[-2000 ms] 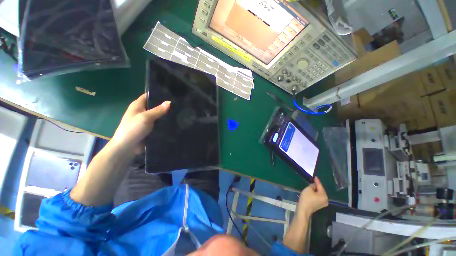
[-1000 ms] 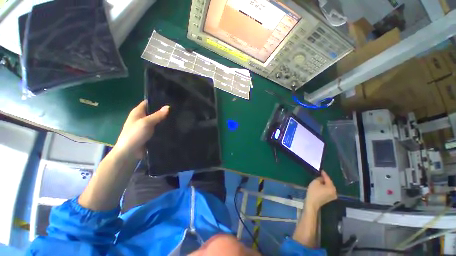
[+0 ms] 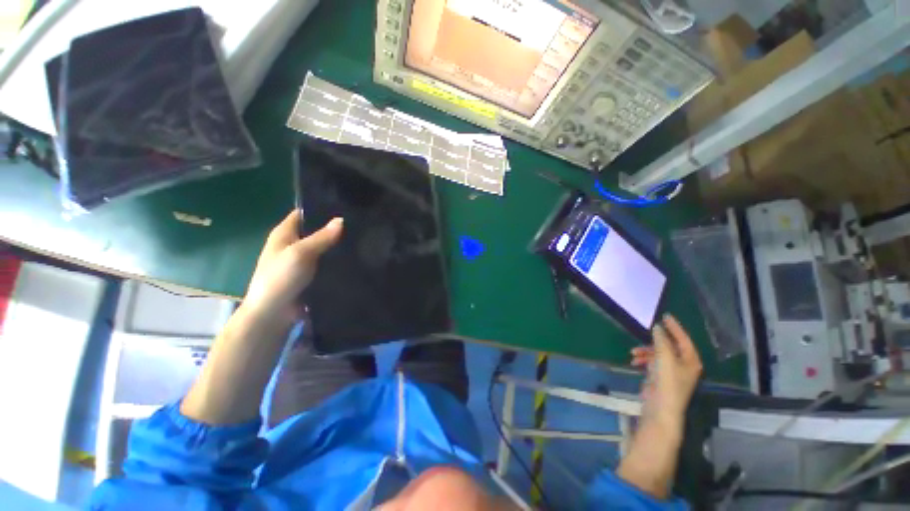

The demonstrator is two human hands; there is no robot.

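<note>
My left hand (image 3: 289,261) grips the left edge of a large dark tablet or panel (image 3: 384,250), thumb on its unlit face, held over the front edge of the green bench. A smaller lit tablet (image 3: 621,277) lies tilted on the bench at the right, its screen white with a blue box. My right hand (image 3: 671,361) is at its lower corner, fingertips at the edge; the fingers look slightly spread, and whether they grip it cannot be told. Clear film shows around the lit tablet's upper end.
An oscilloscope (image 3: 599,100) stands at the back, a label sheet (image 3: 399,133) below it. Bagged dark panels (image 3: 150,110) lie back left. A blue triangle (image 3: 471,247) lies mid-bench. A clear sleeve (image 3: 710,284), a blue cable (image 3: 644,197) and a grey machine (image 3: 798,299) are at right.
The view has shifted, so the bench things sit a little differently in it. My right hand's fingers have spread at the lit tablet's corner. My left hand still holds the dark panel.
</note>
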